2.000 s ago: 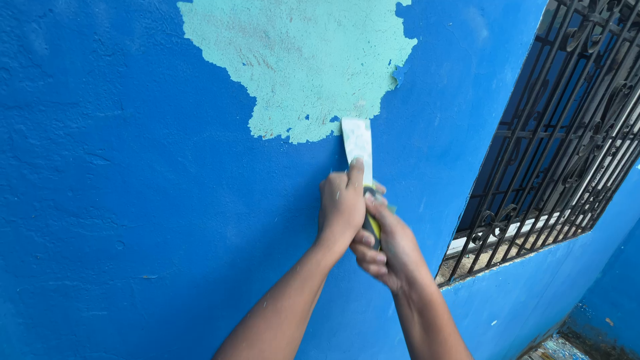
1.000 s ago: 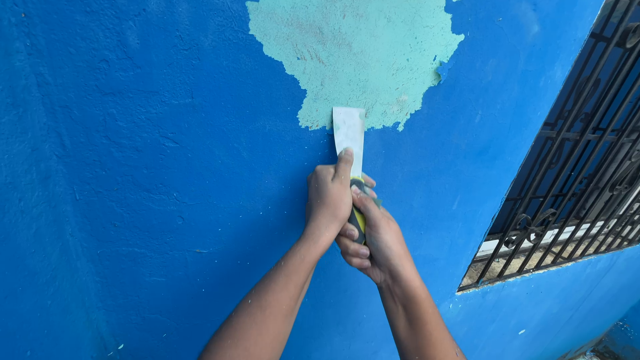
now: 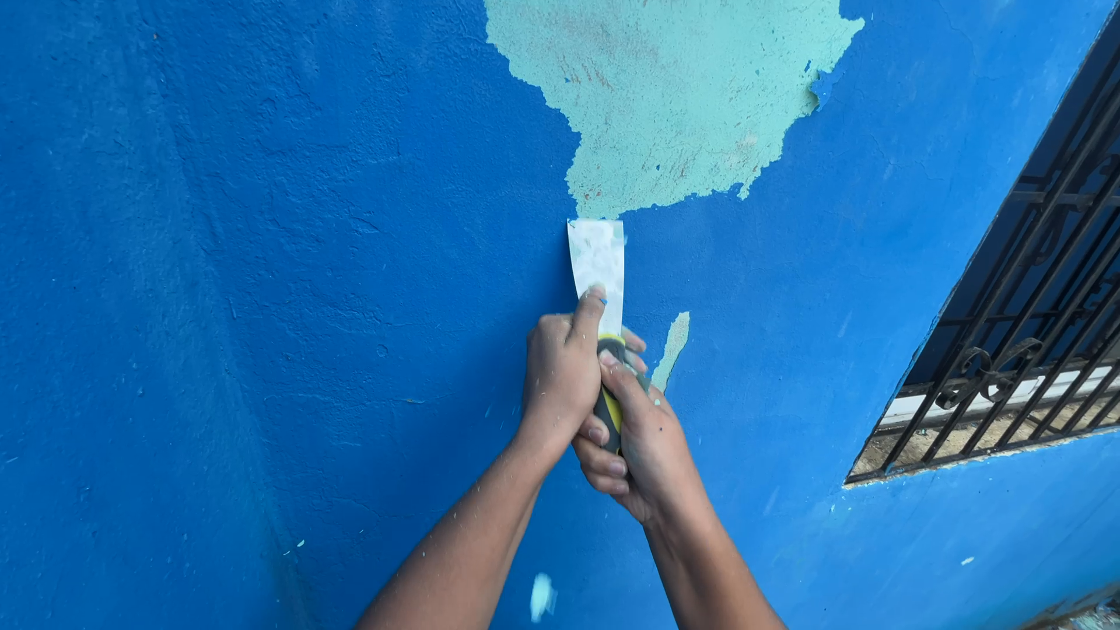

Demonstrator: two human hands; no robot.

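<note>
Both hands grip one putty knife (image 3: 598, 254) with a pale metal blade and a grey and yellow handle. My right hand (image 3: 643, 437) wraps around the handle. My left hand (image 3: 564, 363) is above and to the left, its thumb pressed on the blade and its fingers partly hidden behind the tool. The blade's edge meets the lower border of a light green bare patch (image 3: 674, 96) in the blue painted wall (image 3: 394, 262). Just right of the handle lies a narrow light green strip (image 3: 672, 350). A pale paint flake (image 3: 542, 598), blurred, shows below the hands.
A window with a black metal grille (image 3: 1006, 367) is set in the wall at the right, above a rough sill (image 3: 910, 449). Small flakes dot the wall. Debris (image 3: 1098, 612) shows at the bottom right corner.
The green patch now reaches further down at its lower left, where the blade is. The narrow green strip and the blurred flake were not seen in the earlier frames. Both hands keep their grip.
</note>
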